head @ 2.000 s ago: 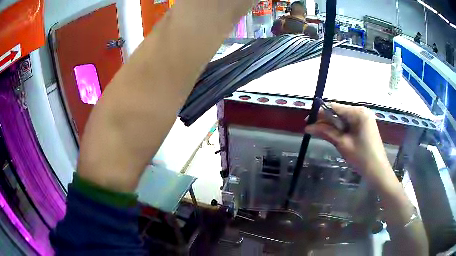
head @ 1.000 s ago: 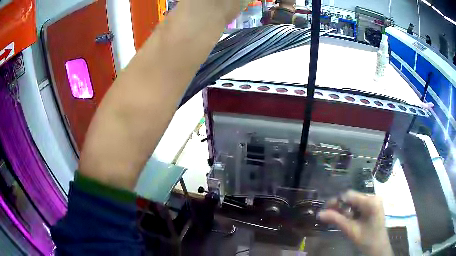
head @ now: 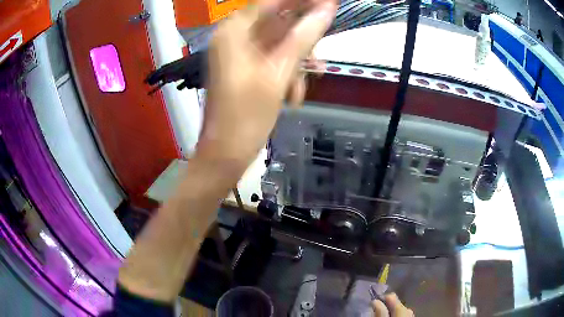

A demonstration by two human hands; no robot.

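Note:
A long black strap [head: 402,86] runs from the top edge down to two dark rollers [head: 391,234] on the machine, behind a clear guard [head: 346,148]. My left hand [head: 263,74] is blurred and raised left of the strap, apart from it; whether it holds anything is unclear. My right hand [head: 393,306] is cut off by the bottom edge, below the rollers, with a thin, dark small hand tool [head: 375,295] at its fingers. A yellow-tipped piece [head: 384,273] stands just above it.
A strap bundle [head: 371,11] lies on the white machine top [head: 433,44], partly behind my left hand. A bottle [head: 483,40] stands at the back right. A dark round cup [head: 245,303] is at the bottom. An orange-red door [head: 117,117] and magenta-lit opening [head: 37,142] are left.
My left hand has come down into view from above the top edge. My right hand has moved down from the strap, past the rollers, to the bottom edge.

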